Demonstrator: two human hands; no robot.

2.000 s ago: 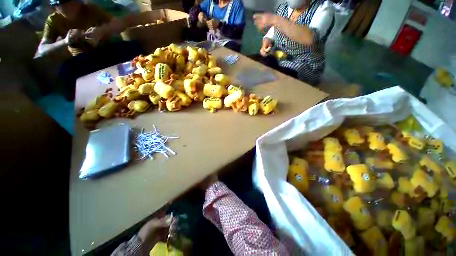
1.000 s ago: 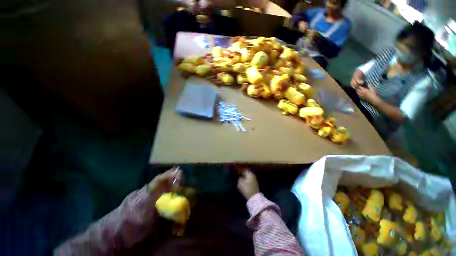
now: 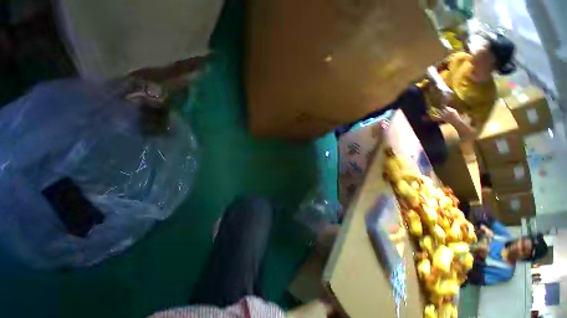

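Note:
A hand below a pink patterned sleeve, seemingly my left hand (image 3: 313, 308), is blurred and cut by the bottom edge, beside the table's near edge. Its fingers and anything in them cannot be made out. My right hand is not in view. On the brown table (image 3: 354, 267), tilted in the picture at the right, lies a heap of yellow plush toys (image 3: 442, 256) with orange parts. A flat grey-blue stack of poly bags (image 3: 384, 233) lies beside them. The small heap of white ties (image 3: 398, 282) is next to the stack.
A large brown carton (image 3: 336, 68) stands beyond the table's end. A big clear plastic liner (image 3: 124, 180) with a dark flat object (image 3: 73, 207) on it lies on the green floor at left. My leg (image 3: 239, 248) is at the bottom. Two seated people and stacked cartons (image 3: 513, 164) are at right.
The view has swung left and rolled, so the table now stands steeply at right. The white sack and the yellow toy in my left hand have left the view.

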